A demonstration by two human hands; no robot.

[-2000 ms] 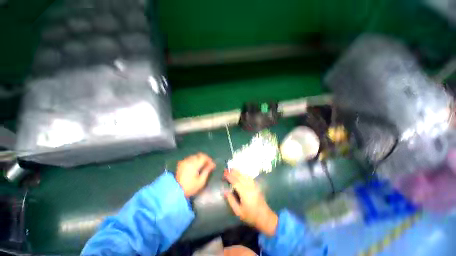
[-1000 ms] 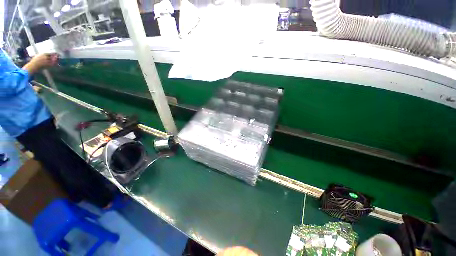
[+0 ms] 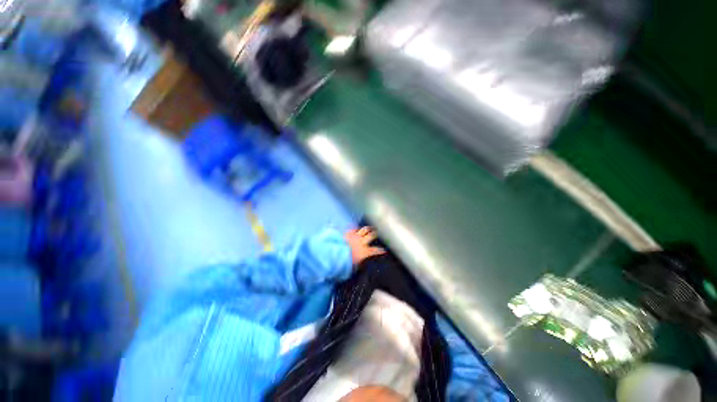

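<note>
The view is strongly blurred. My left hand [image 3: 363, 245], in a blue sleeve, is beside the bench's front edge, over my dark-clothed lap. Its fingers look spread, with nothing seen in them. My right hand is not in view; some blue cloth shows below the bench edge at the bottom. A pile of green and white circuit boards [image 3: 586, 322] lies on the dark-green bench [image 3: 440, 196] at the lower right, away from my left hand. A stack of clear blister trays [image 3: 487, 71] stands farther up the bench.
A white cup [image 3: 659, 385] and a black fan [image 3: 672, 286] are beside the boards. A grey round thing with a dark mouth [image 3: 283, 59] is at the bench's far end. A blue stool [image 3: 228, 157] and a brown box [image 3: 173, 94] are on the blue floor.
The view has swung down and left from the bench to my lap and the floor. My left hand, out of view one second ago, now shows at the bench edge, away from the boards.
</note>
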